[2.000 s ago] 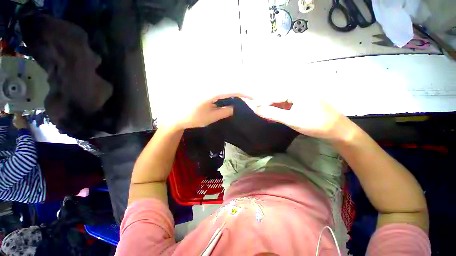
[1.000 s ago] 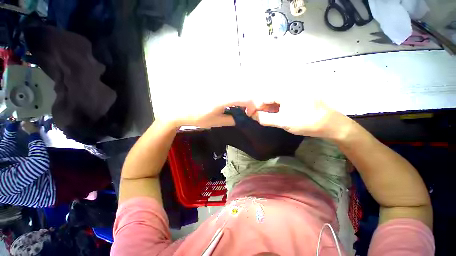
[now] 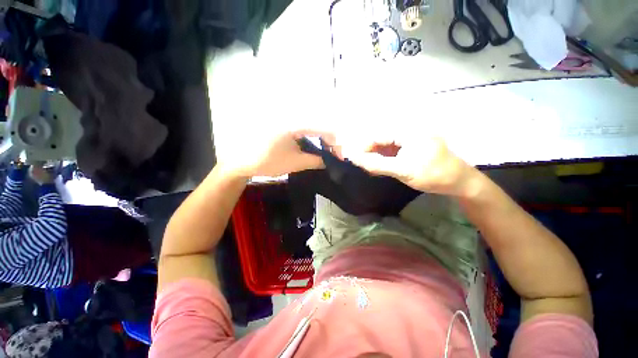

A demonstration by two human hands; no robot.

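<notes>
A dark cloth piece [image 3: 364, 187] hangs from both hands at the table's front edge, down over the wearer's lap. My left hand [image 3: 290, 155] grips its upper left end, with a small dark corner showing between thumb and fingers. My right hand [image 3: 413, 164] holds the cloth's upper edge just to the right, its fingertips close to the left ones. Glare washes out the fingers of both hands, so the exact pinch is hard to see.
White table [image 3: 518, 115] in strong glare. Black-handled scissors [image 3: 470, 31], white cloth scrap [image 3: 546, 31], pink-handled snips [image 3: 575, 63] and small metal parts lie at the back. Dark cloth [image 3: 115, 112] is piled left. A red basket [image 3: 260, 269] stands below. A person in striped sleeves sits far left.
Both hands stay together and shift slightly; the cloth between them has changed its fold, and its dark corner now stands out more at my left fingers. The camera view has shifted slightly.
</notes>
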